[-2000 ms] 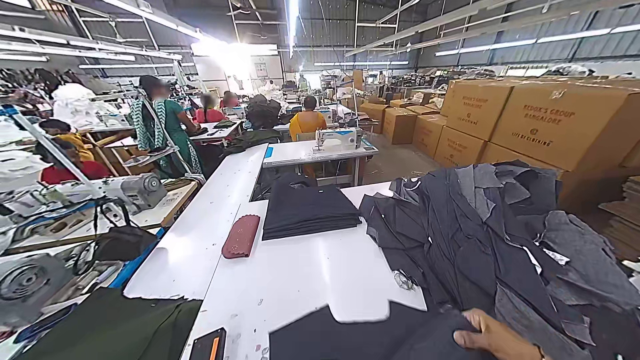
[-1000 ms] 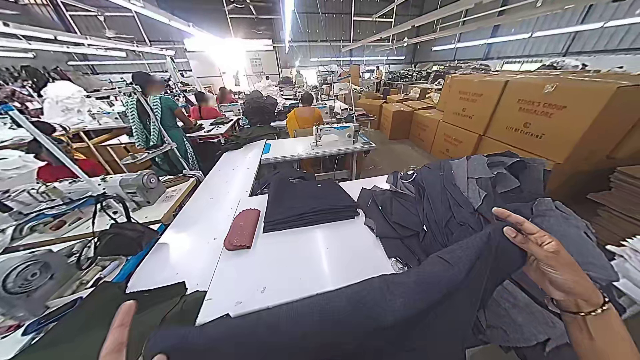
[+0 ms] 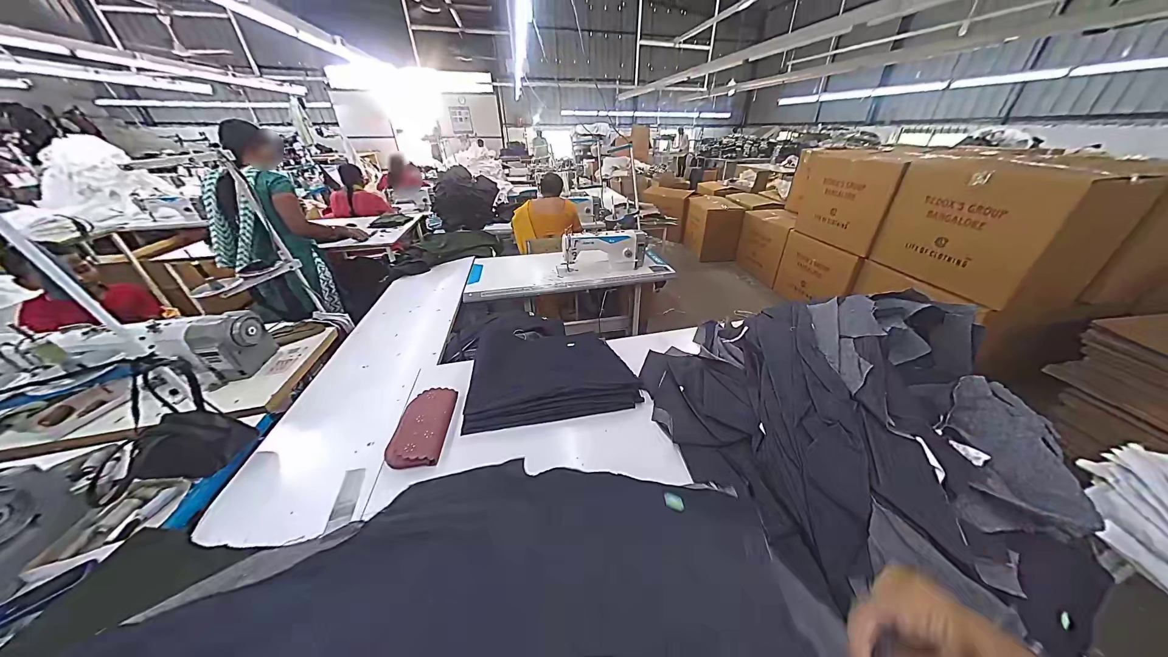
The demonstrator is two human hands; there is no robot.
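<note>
A dark navy fabric piece (image 3: 547, 557) lies spread over the near part of the white table (image 3: 315, 429), with a small pale green sticker on it. At the lower right my right hand (image 3: 922, 616) is blurred beside the fabric's right edge; whether its fingers grip cloth cannot be told. My left hand is out of view. Beyond the spread piece sits a stack of folded dark fabric (image 3: 547, 383), and left of that a reddish-brown scalloped case (image 3: 422, 429). A large loose heap of dark and grey cut fabric (image 3: 821, 411) covers the table's right side.
Cardboard boxes (image 3: 995, 228) are piled at the right, above flat brown sheets (image 3: 1113, 383). A sewing machine (image 3: 602, 251) stands on a table ahead; another sewing machine (image 3: 201, 345) is at the left. A person in green (image 3: 274, 219) stands at the left back. Dark green cloth (image 3: 119, 584) lies lower left.
The dark fabric, held raised between both hands a second ago, now lies spread out across the near table. My left hand has left the view; my right hand has moved lower.
</note>
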